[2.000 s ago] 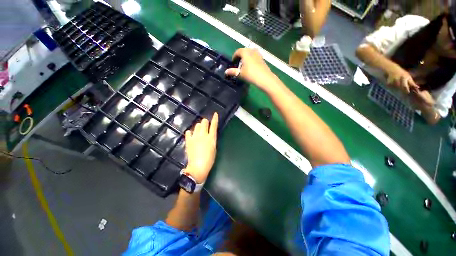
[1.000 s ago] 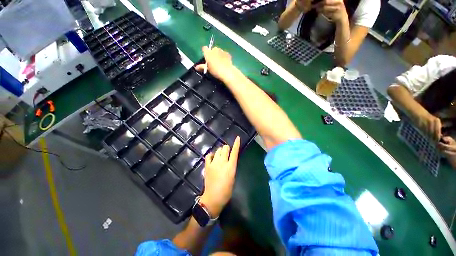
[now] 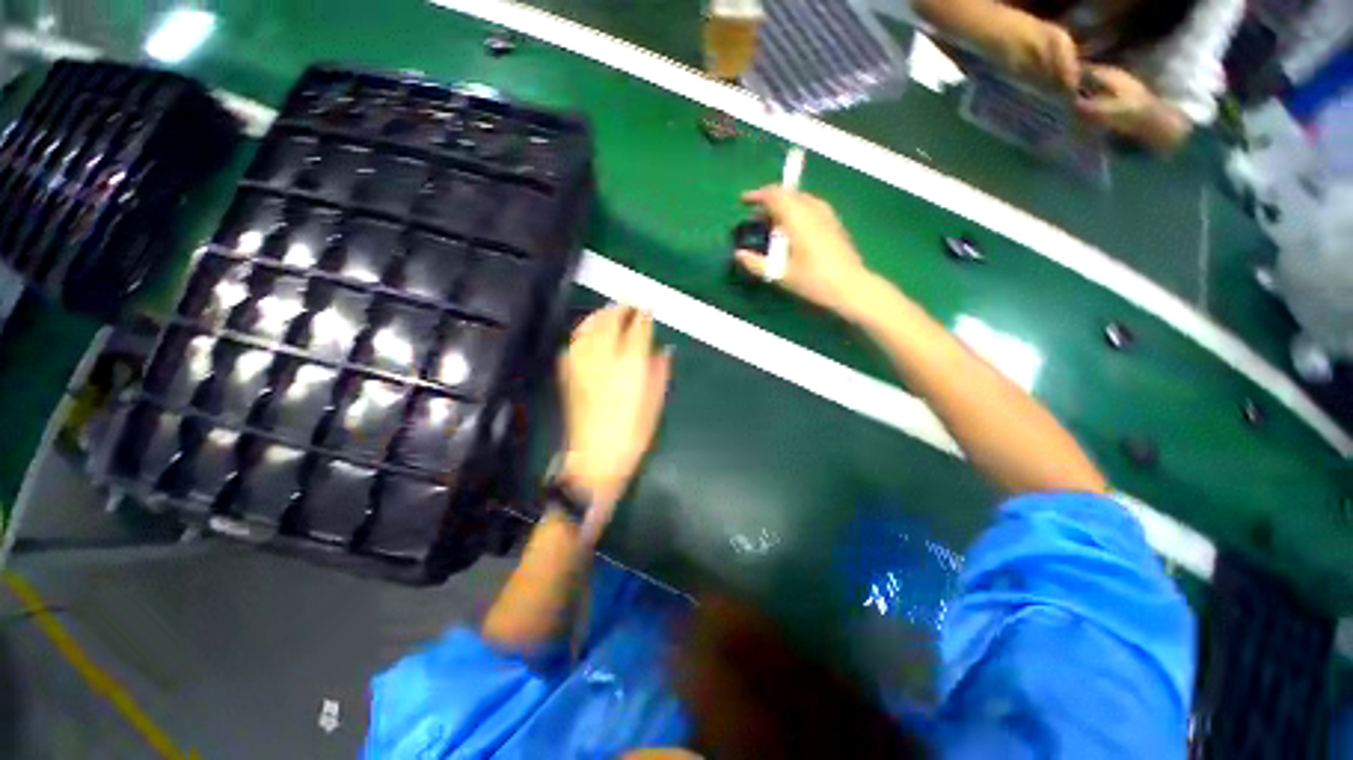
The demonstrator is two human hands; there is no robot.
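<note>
My right hand [image 3: 813, 256] is over the green conveyor with the silver tweezers [image 3: 791, 175] held in it. A round black part [image 3: 752, 236] is at its fingertips; the blur hides how firmly it is held. My left hand [image 3: 611, 389] is over the bench just right of the large black tray stack [image 3: 341, 319], fingers slightly curled, with nothing visible in it. The blue backing sheet [image 3: 901, 572] lies on the bench between my arms, with small white marks near it.
Another black tray stack [image 3: 104, 178] stands at the far left, and black trays [image 3: 1269, 653] show at the lower right. Spaced black parts [image 3: 965, 248] lie on the conveyor beyond the white strip [image 3: 742, 343]. Another person's hands [image 3: 1091, 82] and a clear blister sheet [image 3: 831, 57] are across the line.
My left hand has left the tray and moved over the bench. My right hand has moved from the tray's far edge to a black part on the conveyor. The view has shifted right.
</note>
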